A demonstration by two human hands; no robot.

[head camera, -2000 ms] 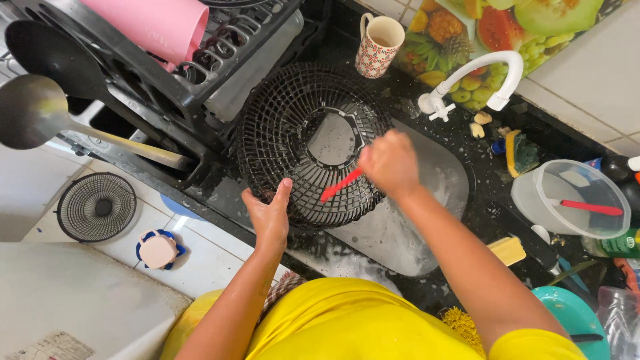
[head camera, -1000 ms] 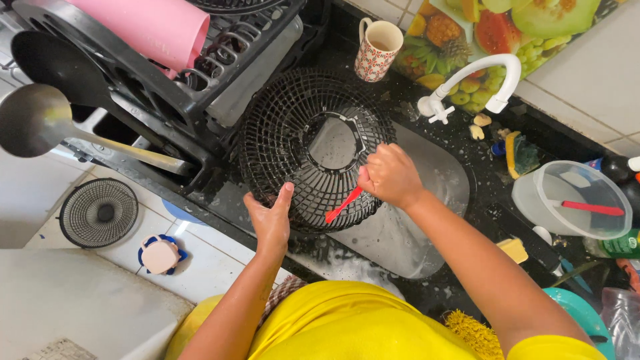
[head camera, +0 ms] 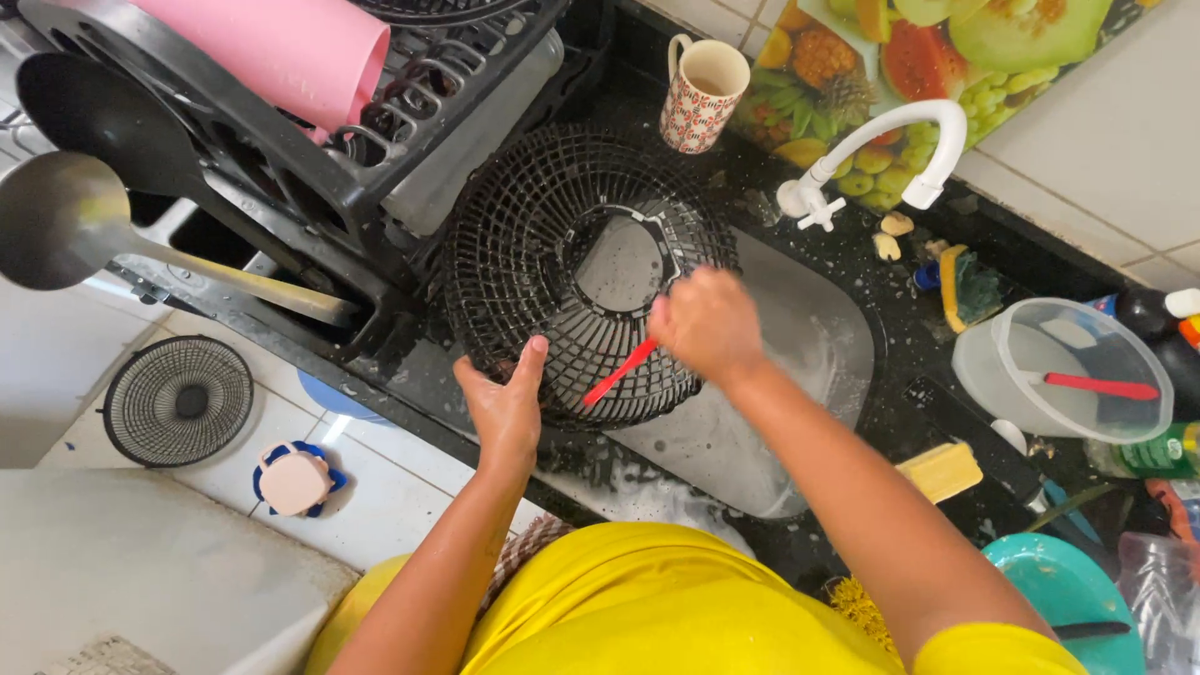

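A round black plastic fan grille (head camera: 506, 281), wet and with an open centre, lies over the sink's left part and the dark counter. My left hand (head camera: 506, 403) grips its lower left rim, thumb on top. In my right hand (head camera: 710, 323) is a thin red-handled tool (head camera: 619, 373), its lower end against the grille's bars; whether it has bristles cannot be seen. Beneath and to the right, the steel sink basin (head camera: 825, 347) shows suds near its front edge. The white faucet (head camera: 872, 141) stands behind the basin.
A black dish rack (head camera: 356, 216) with a pink container (head camera: 281, 47) and large ladles stands left. A patterned mug (head camera: 703, 94) is behind the grille. At right are a sponge (head camera: 970, 286), a clear tub (head camera: 1064, 370) and a teal plate (head camera: 1069, 581). Another grille (head camera: 178, 401) lies on the floor.
My right hand and the red-handled tool have shifted slightly over the grille's lower right part. My left hand stays on the rim.
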